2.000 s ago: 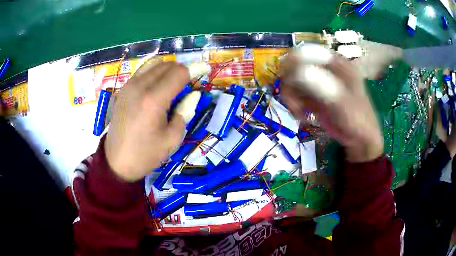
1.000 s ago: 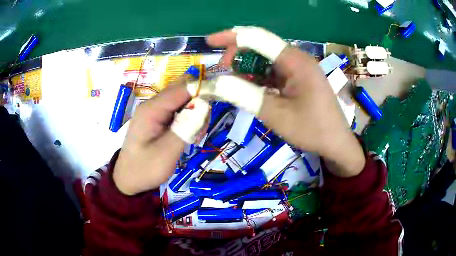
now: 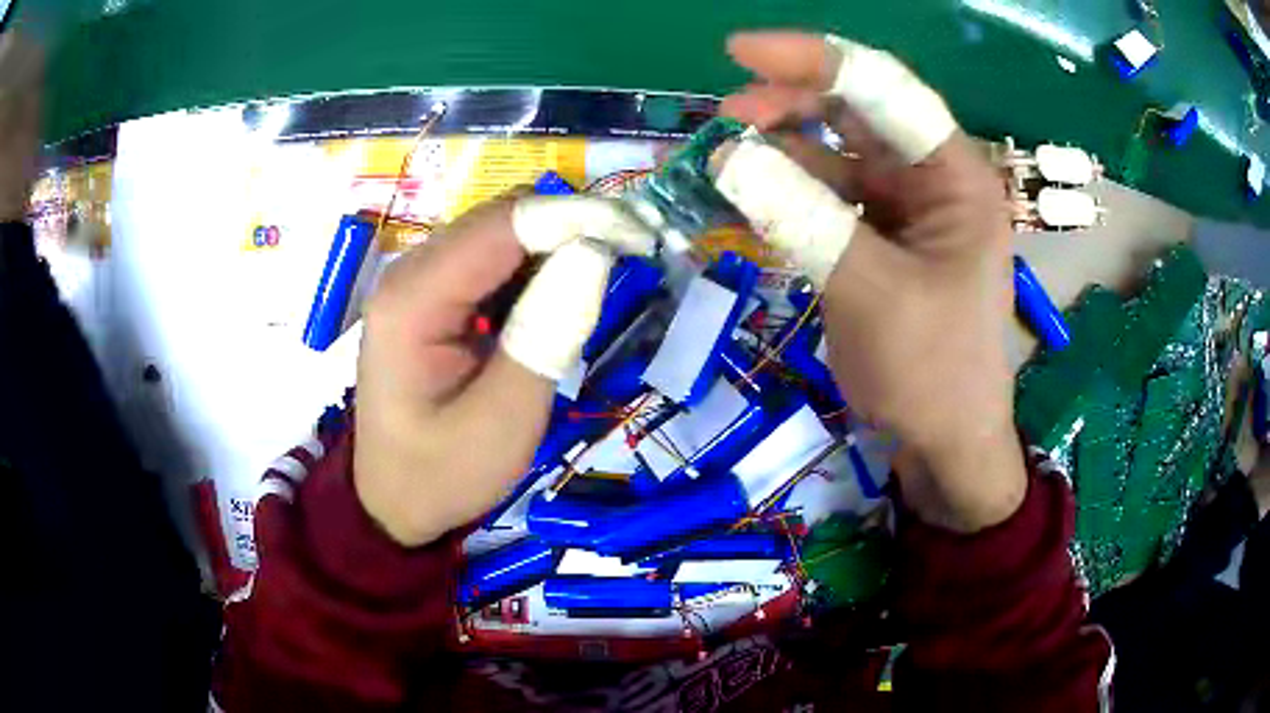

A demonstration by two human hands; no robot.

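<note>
My left hand point(image 3: 446, 362) has off-white finger cots on thumb and finger. The two are pinched together at the lower left end of a green circuit board point(image 3: 692, 188); what lies between them is hidden. A small red spot shows inside the palm. My right hand point(image 3: 905, 237), also with cots, grips the blurred board between thumb and fingers, above the pile. Below are several blue battery cells point(image 3: 648, 515), some with white pads point(image 3: 692, 339), and thin red, black and yellow leads.
One blue cell point(image 3: 337, 281) lies left of the pile, another point(image 3: 1040, 304) at right. Green board panels point(image 3: 1135, 404) are stacked at right. Cream plastic parts point(image 3: 1067, 208) lie at upper right. The green belt point(image 3: 557, 49) runs across the back, with cells at its right. Another person's sleeve point(image 3: 84, 460) is at left.
My right hand has come from the pile's right side with a green board and moved up and right. My left hand's fingertips have moved right, to the board's end. The view has shifted slightly.
</note>
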